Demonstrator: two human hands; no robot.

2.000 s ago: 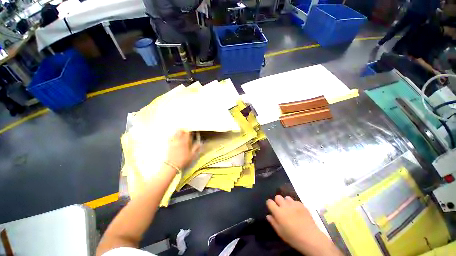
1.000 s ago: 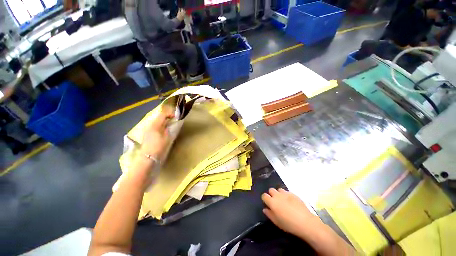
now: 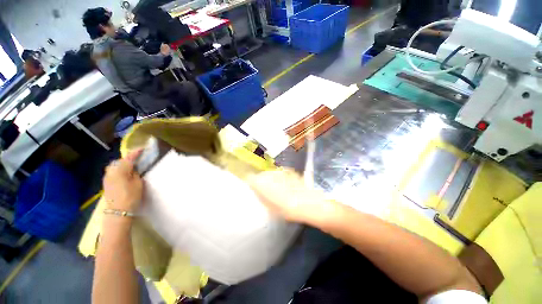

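Note:
A large limp yellow panel with a white reverse (image 3: 214,214) is lifted and curled over the panel stack on the left stand. My left hand (image 3: 123,181) grips its far left edge. My right hand (image 3: 282,193), blurred, lies at the panel's right side; whether its fingers hold the sheet is unclear. Two brown strips (image 3: 312,126) lie side by side on a white sheet (image 3: 297,104). The sewing template (image 3: 443,184), with a yellow flap and grey windows, lies at the right.
The sewing head (image 3: 514,107) with its red mark stands at upper right, over the dark grey machine table (image 3: 362,142). Yellow finished panels (image 3: 517,237) lie at lower right. Blue bins (image 3: 235,92) and a seated person (image 3: 134,68) are beyond.
My left hand has pulled the lifted panel leftward, turning its white side to view. My right hand has moved from the table's front edge up to the panel. The view has swung right.

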